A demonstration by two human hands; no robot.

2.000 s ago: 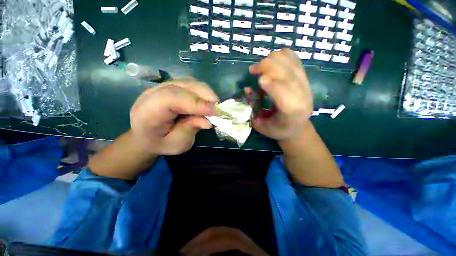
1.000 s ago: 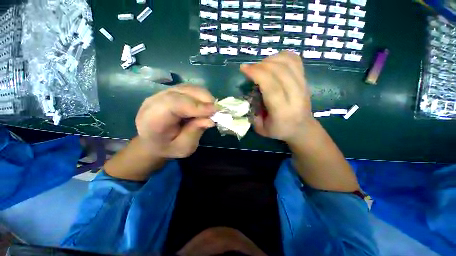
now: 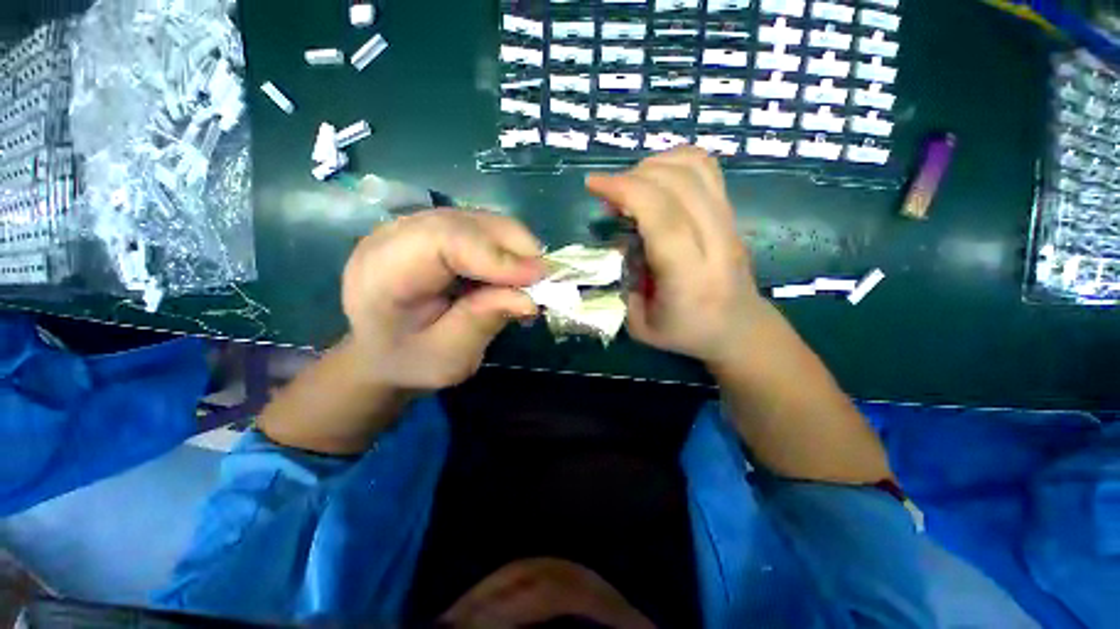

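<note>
My left hand pinches a crumpled pale, whitish-yellow piece of material between thumb and fingers at the centre, near the bench's front edge. My right hand is on the other side of it, curled around a tool with red grips, probably pliers. The tool is mostly hidden in the palm; its dark metal part touches or lies against the pale material. The index finger of my right hand is raised off the tool.
A parts tray lies beyond my hands, a second tray at far right. A bag of white housings is at left, with loose housings beside it. A purple lighter and more loose pieces lie at right. Blue sleeves show both sides.
The bench, bag and trays have shifted right in view as the camera turned. Both hands keep their grip on the pale material and the tool, with only slight finger movement.
</note>
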